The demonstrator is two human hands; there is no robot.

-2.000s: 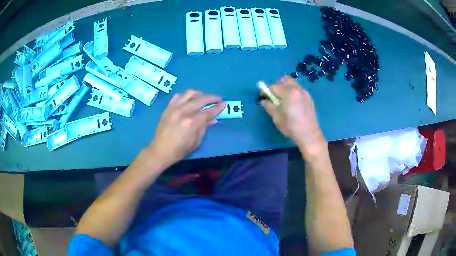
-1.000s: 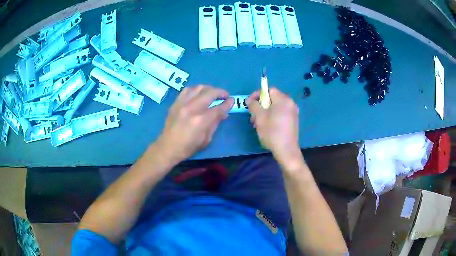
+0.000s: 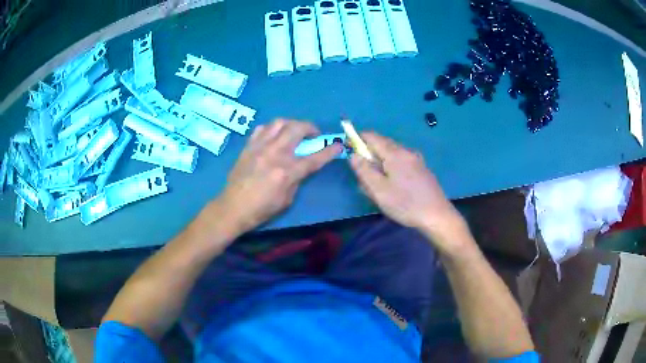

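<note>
A light-blue plastic housing (image 3: pixel 312 146) lies on the green bench between my hands, its cut-out end to the right. My left hand (image 3: pixel 275 164) grips it, with the fingers over its left part and lower edge. My right hand (image 3: pixel 397 179) is at its right end and holds a pointed hand tool (image 3: pixel 360 144) with a cream handle, the dark tip pointing up and left. A dark spot shows at the housing's right end; my fingertips partly hide it, so I cannot tell if a black insert is seated.
Loose housings (image 3: pixel 99 145) are heaped at left. Several fitted housings (image 3: pixel 306 44) stand in a row at the back. Black inserts (image 3: pixel 513 53) are piled at right, one loose (image 3: pixel 431 119). A white strip (image 3: pixel 632 99) lies far right. A white bag (image 3: pixel 577 209) and a carton (image 3: pixel 575 305) are below the bench.
My right hand has come from near the inserts to the housing's right end. The tool has tilted from upright to up-left. The housing is turned slightly in my left hand. The camera view has shifted slightly.
</note>
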